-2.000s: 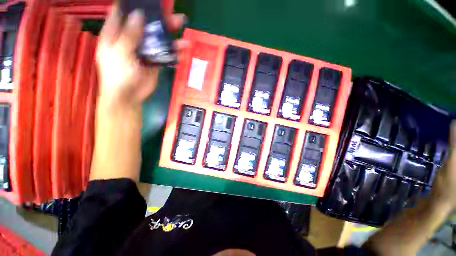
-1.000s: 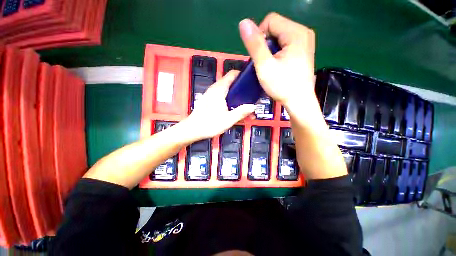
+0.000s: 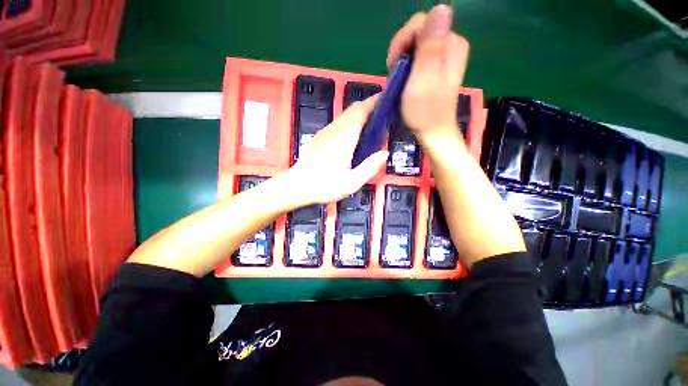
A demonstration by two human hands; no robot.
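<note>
A phone with a dark navy-blue back cover (image 3: 383, 113) is held tilted above the red foam tray (image 3: 339, 277). My left hand (image 3: 339, 154) grips its lower end. My right hand (image 3: 434, 75) grips its upper end. Open-backed phones (image 3: 351, 230) lie in the tray's slots, black with white-silver areas at their lower ends. The top-left slot holds no phone and shows a white label (image 3: 256, 125). My hands and forearms hide parts of the tray's upper row and right side.
A black plastic tray (image 3: 569, 211) stands to the right, with navy-blue covers in its right-hand pockets. Stacks of red foam trays (image 3: 64, 211) stand at the left, another (image 3: 64, 30) at the upper left. The bench (image 3: 302, 30) is shiny green with pale strips.
Two seconds ago my left hand held a phone at the upper left and my right hand was at the right edge. Both now hold the phone above the tray; since one second ago it has turned more edge-on.
</note>
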